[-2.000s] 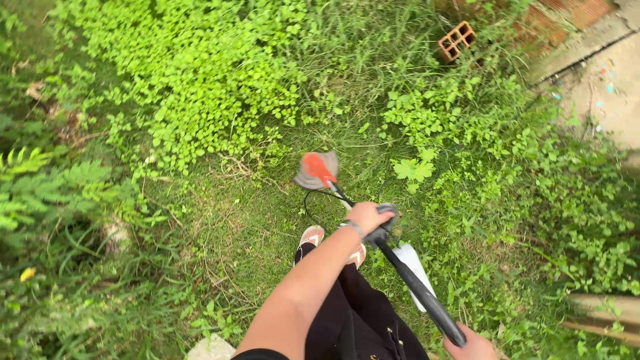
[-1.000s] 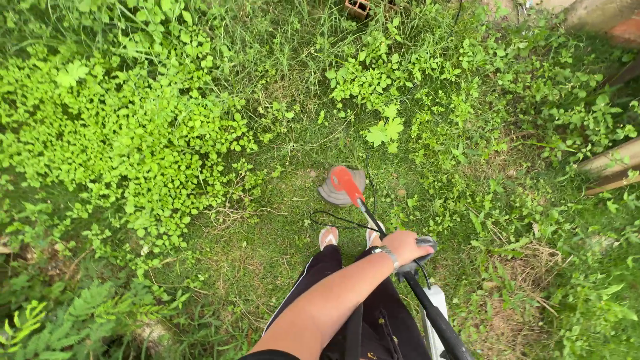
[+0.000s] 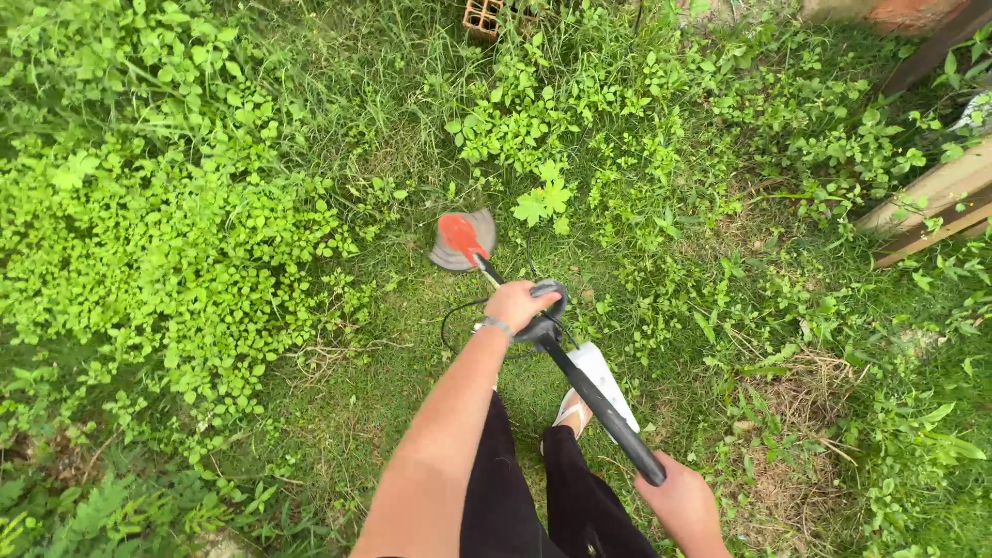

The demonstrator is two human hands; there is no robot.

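My left hand (image 3: 521, 306) grips the grey loop handle (image 3: 552, 298) of an electric string trimmer, near the middle of its shaft. The trimmer's red head (image 3: 462, 236) with its grey guard (image 3: 484, 231) is over short grass, up and to the left of that hand. At the rear end of the black shaft (image 3: 601, 407), my right hand (image 3: 682, 496) is closed around the grip, its fingers partly hidden. A white plate-like object (image 3: 603, 380) lies along the shaft, and a thin black cable (image 3: 444, 325) loops beside the handle.
Leafy weeds (image 3: 194, 232) grow thickly at the left. A hollow clay brick (image 3: 483, 17) lies at the top. Wooden boards (image 3: 934, 194) are at the right, near dry cut grass (image 3: 806, 395). My sandalled foot (image 3: 572, 415) stands just below the white object.
The trimmer head has swung left, away from the spot below the bright broad-leaved plant. My right hand, out of view one second ago, shows again at the grip. The view has shifted.
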